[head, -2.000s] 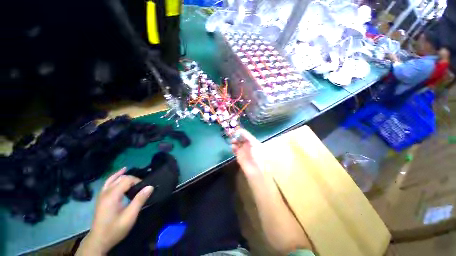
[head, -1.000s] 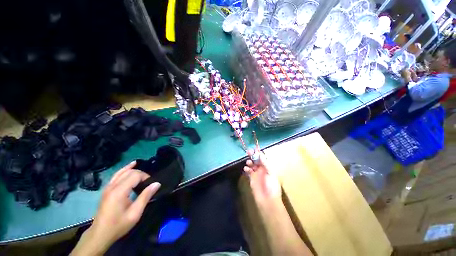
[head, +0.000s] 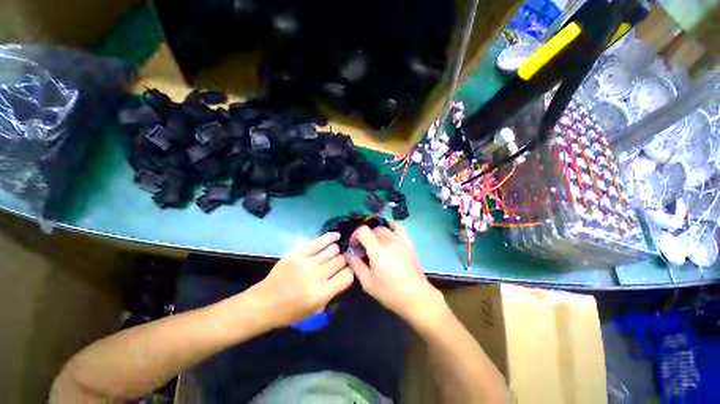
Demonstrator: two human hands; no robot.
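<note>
A black housing (head: 335, 226) is held at the bench's front edge, its open side up. My left hand (head: 310, 272) grips its left and near side. My right hand (head: 385, 264) has its fingertips inside the housing; a bit of orange wire shows at its far rim. The wired component itself is mostly hidden by my fingers. A heap of small black pieces (head: 256, 150) lies beyond and to the left. A tangled pile of white wired components (head: 474, 197) lies to the right.
An auto-feed screwdriver (head: 545, 67) hangs over the wired pile. Stacked blister trays (head: 580, 237) and white round parts (head: 671, 158) are at right. A large carton (head: 170, 75) of black housings stands behind. A plastic bag (head: 35, 118) is at left, a closed carton (head: 556, 343) lower right.
My right hand has moved left from the wired pile to the housing, which my left hand still holds. The camera view has turned left.
</note>
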